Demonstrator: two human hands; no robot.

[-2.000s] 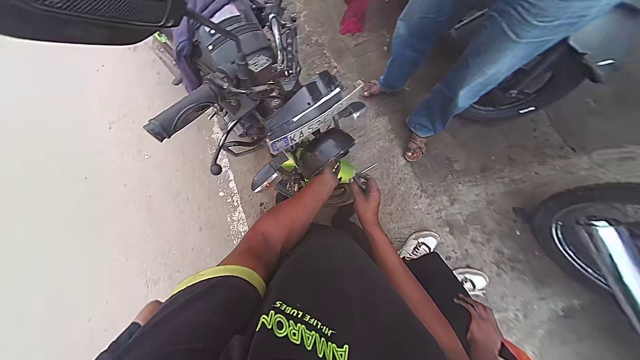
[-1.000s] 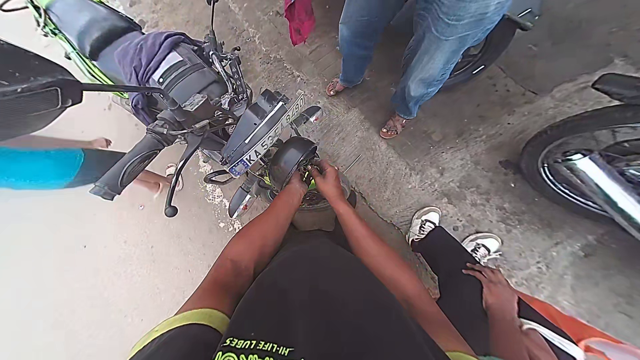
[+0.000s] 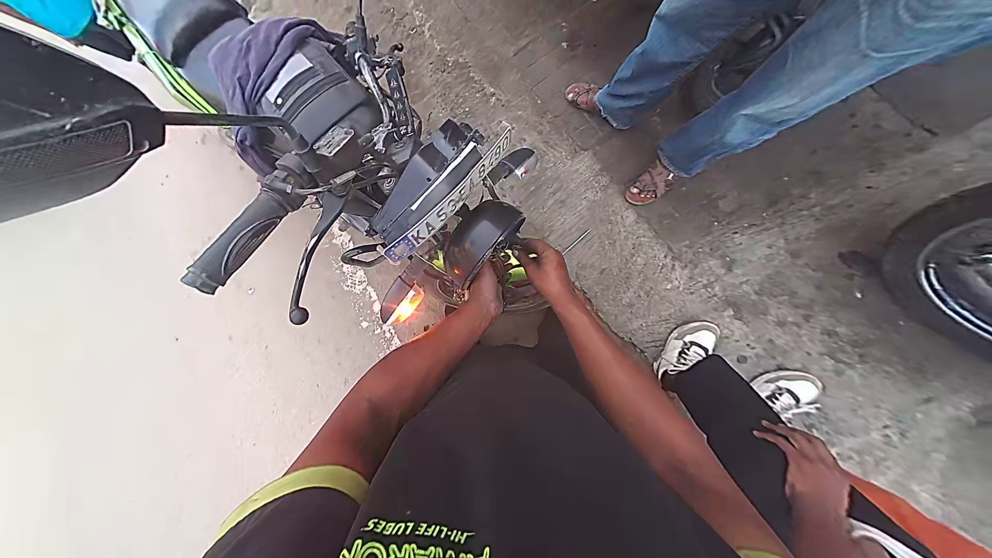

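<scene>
A motorcycle stands before me, with a black rounded headlamp housing (image 3: 484,236) at its front, below the number plate (image 3: 449,198). My left hand (image 3: 486,291) is at the lower edge of the housing, its fingers hidden behind it. My right hand (image 3: 545,269) is at the open side of the housing, with the fingertips bent among small parts too blurred to name. A thin rod (image 3: 576,242) sticks out beyond that hand. The left-side turn signal (image 3: 404,302) glows orange; the other turn signal (image 3: 519,163) is unlit. The front wheel is partly hidden under my hands.
The handlebar grip (image 3: 236,244), brake or clutch lever (image 3: 311,256) and mirror (image 3: 70,124) extend at left. A person in jeans (image 3: 721,116) stands at upper right. Another person's white shoes (image 3: 690,346) and hand (image 3: 814,473) are at right, near a motorcycle wheel (image 3: 953,267).
The turn signal on the left is now lit; it was unlit before. Both hands remain at the headlamp housing. The view has shifted.
</scene>
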